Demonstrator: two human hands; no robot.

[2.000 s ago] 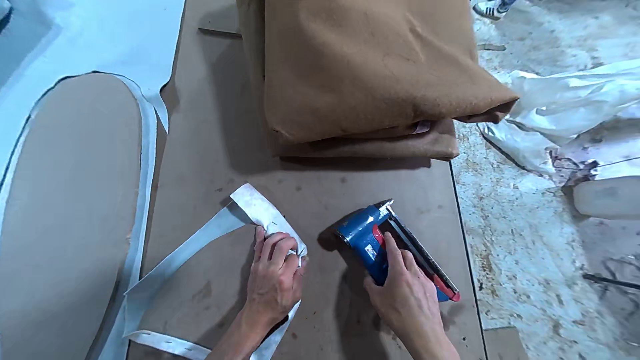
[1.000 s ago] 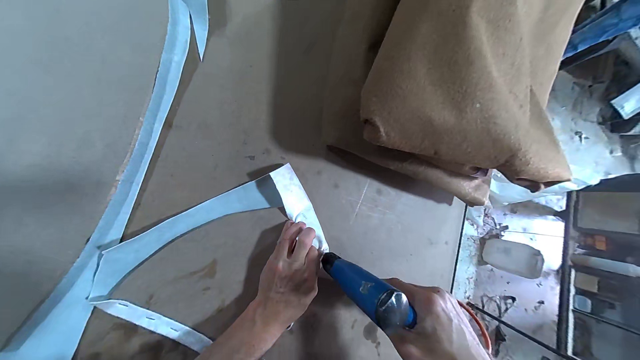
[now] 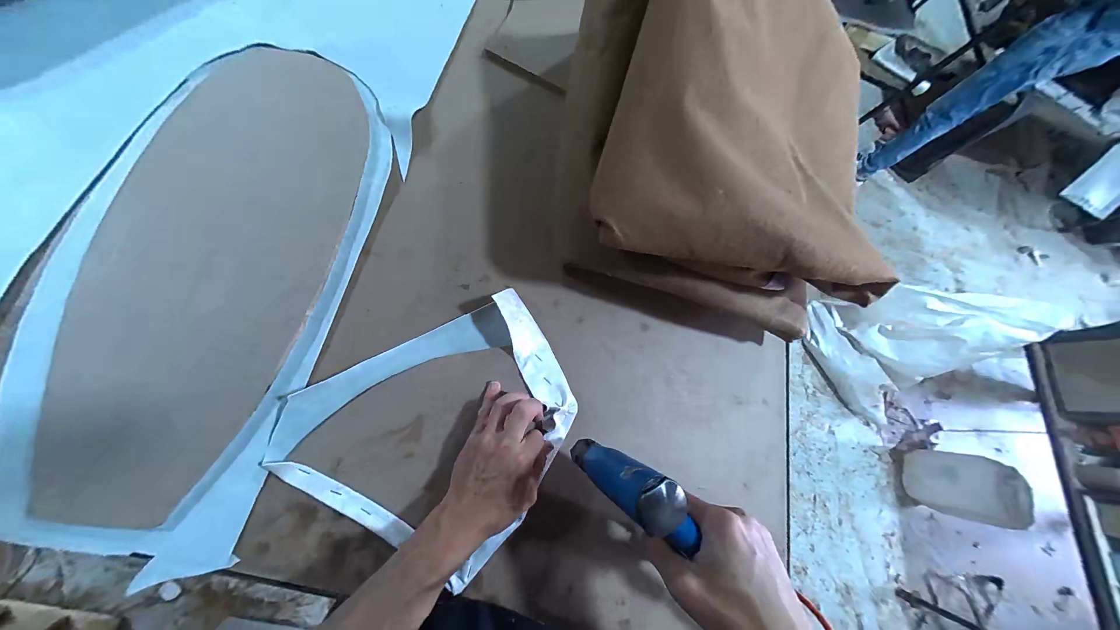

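My left hand (image 3: 503,455) grips the right-hand edge of a white strip frame (image 3: 535,354), its fingers on the folded strip. Staples show along that strip and along the lower left strip (image 3: 350,503). My right hand (image 3: 731,560) holds a blue pneumatic stapler (image 3: 626,481) with an orange-red hose. The stapler's nose points toward the strip just right of my left fingers, apart from it. Under the frame lies a flat brown board (image 3: 682,385). My left palm hides part of the strip.
A large folded brown cloth (image 3: 735,149) lies at the board's far side. White sheet material with an oval cut-out (image 3: 376,175) covers the left. Beyond the board's right edge are plastic sheeting (image 3: 927,332), a translucent container (image 3: 967,488) and a person's jeans-clad leg (image 3: 1006,87).
My right hand has turned the stapler from lying beside the strip, brought its nose to the strip, then drawn it slightly away. My left hand stays on the strip. The view has shifted.
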